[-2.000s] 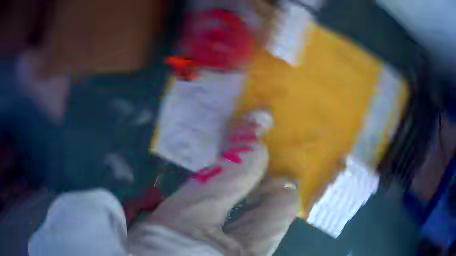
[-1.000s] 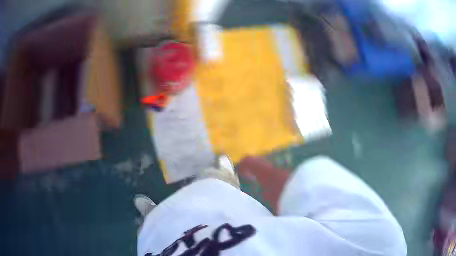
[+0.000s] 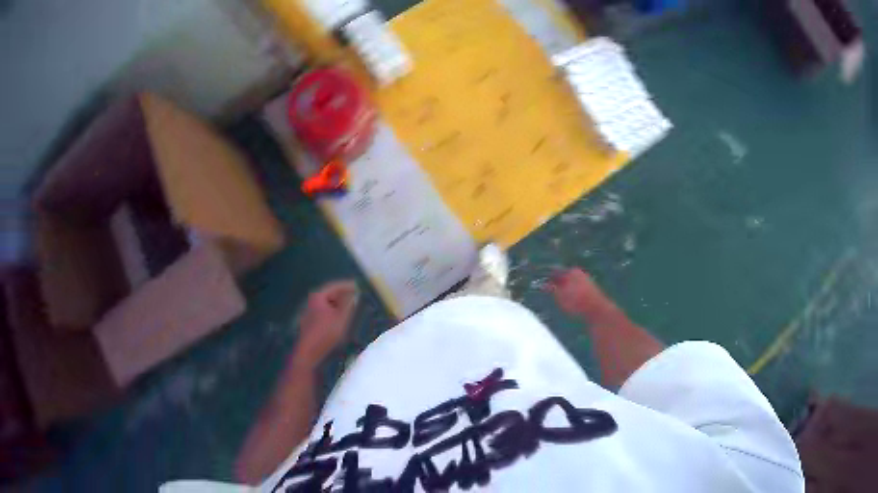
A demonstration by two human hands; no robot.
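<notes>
A large yellow sheet (image 3: 501, 125) with white ends and small dark print lies on the floor in front of me. My left hand (image 3: 332, 313) is bare and hangs beside the sheet's near left corner; its fingers look curled and I see nothing in it, but blur hides the detail. My right hand (image 3: 573, 289) is bare, right of the sheet's near corner, with nothing visible in it; its fingers are blurred. A red roll (image 3: 330, 109) sits on the sheet's left white part, with an orange-and-blue tape dispenser (image 3: 327, 180) just below it.
An open brown carton (image 3: 197, 173) stands on the floor at the left, its flaps out. White boxes (image 3: 613, 94) lie on the sheet's right edge, and another small white stack (image 3: 377, 46) lies at its upper left. A brown carton (image 3: 842, 448) shows at the lower right edge.
My view has shifted and turned. My left hand has come into view, and my right hand has moved away from the sheet. The red roll and dispenser remain on the sheet.
</notes>
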